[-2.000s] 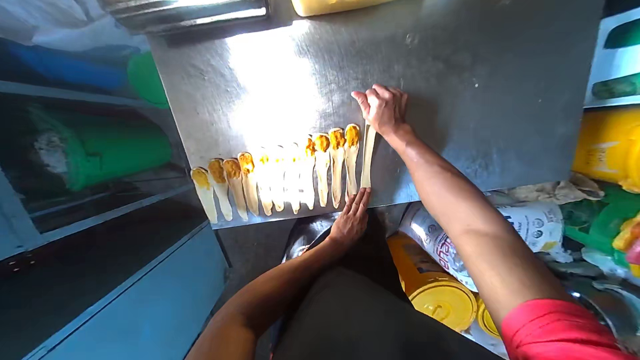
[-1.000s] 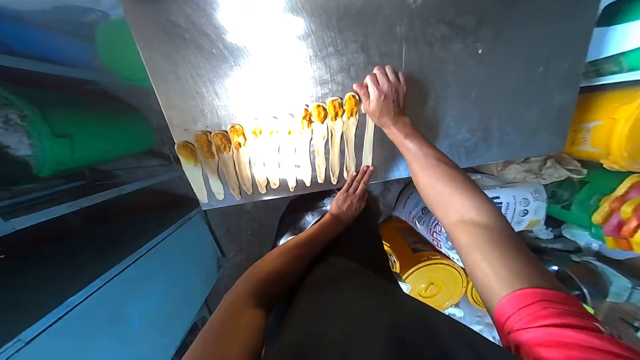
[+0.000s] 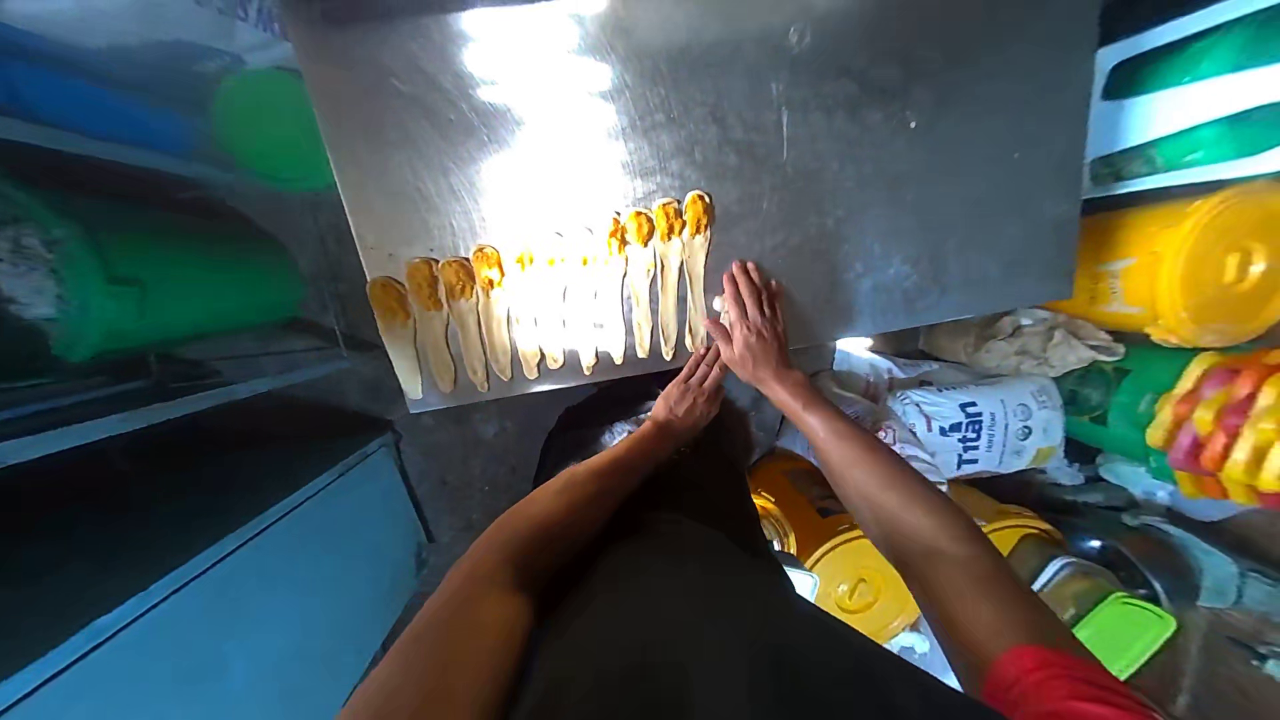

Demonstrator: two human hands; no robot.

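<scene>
Several long flat dough strips (image 3: 641, 290) lie side by side on the metal tabletop (image 3: 900, 230), their upper ends smeared with an orange-brown filling. My right hand (image 3: 755, 325) is spread palm down just right of the last filled strip (image 3: 697, 265). A small pale bit of dough (image 3: 720, 305) shows by its fingers; what lies under the palm is hidden. At the near table edge, my left hand (image 3: 690, 395) has its fingertips by the lower end of that last strip, close to my right thumb. Glare washes out the middle strips.
Green containers (image 3: 180, 270) stand on shelving at the left, above a blue panel (image 3: 250, 590). At the right are a yellow lidded container (image 3: 1190, 265), a white flour sack (image 3: 985, 420) and a crumpled cloth (image 3: 1030, 340). Yellow tubs (image 3: 860, 590) sit low beside my right arm.
My right hand has come down from the top of the plain strip to near the table edge. That strip no longer shows stretched out at full length. My left hand stays near the edge.
</scene>
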